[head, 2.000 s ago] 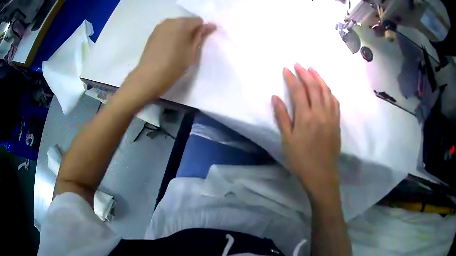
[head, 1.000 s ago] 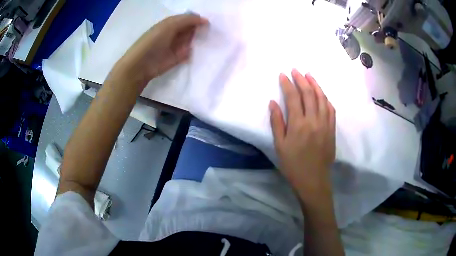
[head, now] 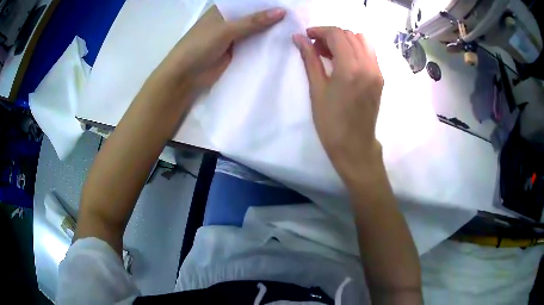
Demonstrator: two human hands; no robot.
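White fabric lies over the white table and hangs over its front edge toward my lap. My left hand is at the upper left of the fabric, thumb on top, fingers hidden beneath the cloth, holding it. My right hand is just right of it, thumb and index finger close together at the fabric; glare hides whether they pinch it. The sewing machine head is at the top right, with the shiny presser foot area right of my right hand.
A round dark disc and grey-purple cloth lie right of the needle area. A black box stands at the right edge. A white cloth piece hangs at the left near a blue surface. White cloth is piled lower right.
My right hand has moved up and left from lying flat on the fabric, its fingers now curled. My left hand has moved slightly right, its thumb now over the cloth. The view has shifted slightly.
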